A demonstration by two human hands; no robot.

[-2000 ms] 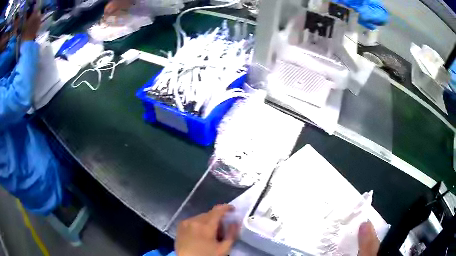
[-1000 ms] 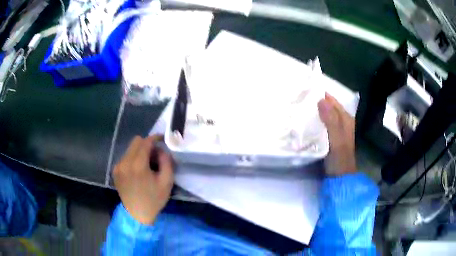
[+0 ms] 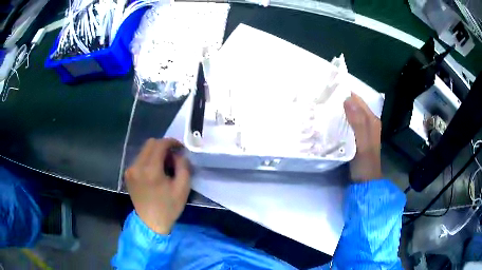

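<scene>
A white plastic housing [image 3: 269,162] lies open side up on a white foam sheet [image 3: 285,203]. A dark panel lines its left end, and a small dark part sits inside near that end. Glare hides much of the interior. My right hand [image 3: 364,137] grips the housing's right end. My left hand [image 3: 158,182] is beside the near left corner with fingers curled; whether it touches the housing or holds something small I cannot tell.
A blue bin [image 3: 95,67] of white cables stands at the upper left. A clear bag of small parts [image 3: 166,63] lies beside it. A black screwdriver [image 3: 449,137] and a black screw feeder [image 3: 433,113] are at the right. A blue sleeve shows at the lower left edge.
The view has swung down and to the right, so the housing now shows whole in the centre. My right hand has come onto its right end. Over the last second little else has changed.
</scene>
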